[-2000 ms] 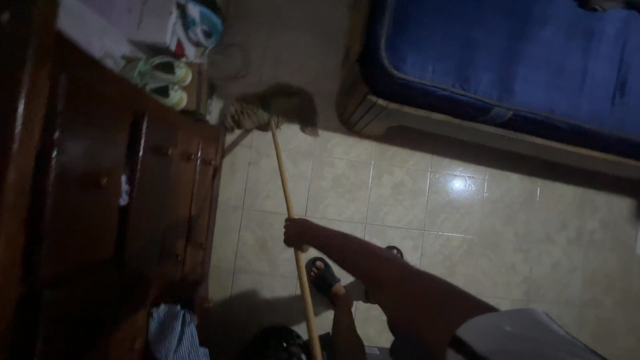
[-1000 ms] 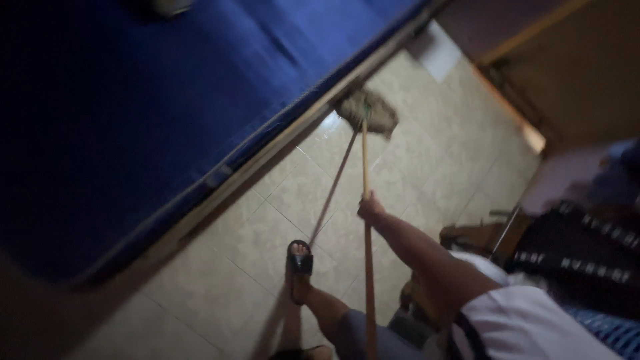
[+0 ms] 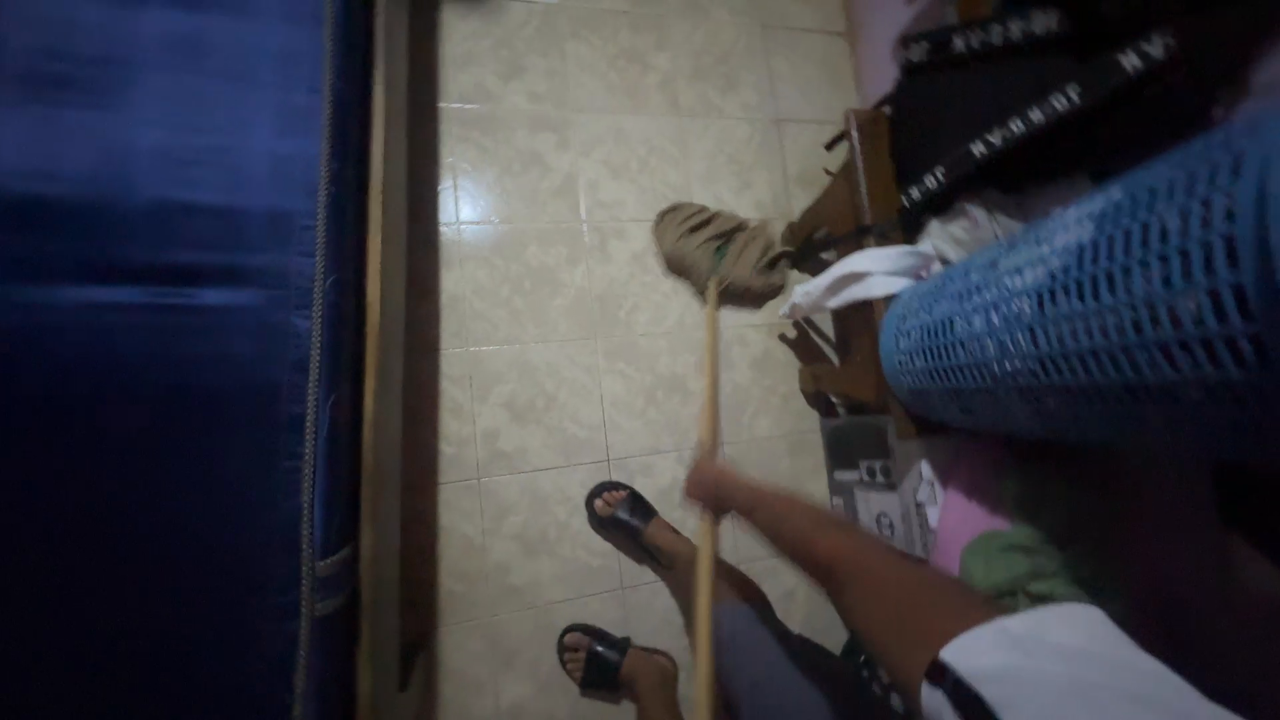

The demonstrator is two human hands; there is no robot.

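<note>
My right hand (image 3: pixel 712 485) is closed around the middle of a mop's wooden handle (image 3: pixel 706 590), which runs from the bottom edge up to the mop head. The brownish string mop head (image 3: pixel 722 252) lies on the tiled floor (image 3: pixel 530 400), close to a wooden piece of furniture and a hanging white cloth. My left hand is out of view, and so is the lower end of the handle. My feet, in black sandals (image 3: pixel 625 512), stand on the tiles below and left of my right hand.
A blue mattress (image 3: pixel 160 400) on a wooden bed frame (image 3: pixel 385 350) borders the floor at left. At right are a blue perforated plastic basket (image 3: pixel 1080 290), the white cloth (image 3: pixel 865 275), black fabric bearing writing (image 3: pixel 1020 120), wooden furniture (image 3: pixel 870 190) and a green cloth (image 3: pixel 1020 565).
The mop head has moved away from the bed's edge to beside the wooden furniture at right. My right hand keeps its hold on the handle. The view has swung considerably.
</note>
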